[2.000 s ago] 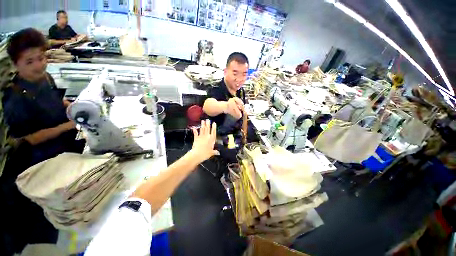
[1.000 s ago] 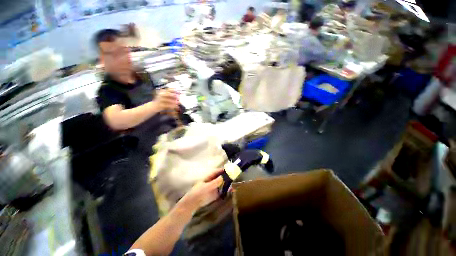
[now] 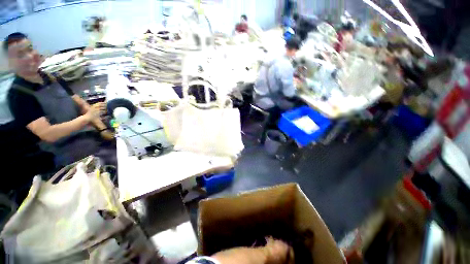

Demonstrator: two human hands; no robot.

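Observation:
An open brown carton stands at the bottom centre, close in front of me. My left hand reaches into it from the lower left, with a band at the wrist. Its fingers point down into the dark inside and are blurred and partly hidden, so I cannot tell if they hold anything. Dark items lie in the carton beside the hand, too dim to make out singly. My right hand is not in view.
A seated person is at the left behind a sewing machine on a white table. Beige tote bags are piled lower left; another tote stands on the table. A blue crate is beyond the aisle, near another seated worker.
The view has swung right. My left hand, first stretched out empty toward the seated person, then holding a black headband with yellow marks over the carton's edge, is now down inside the carton.

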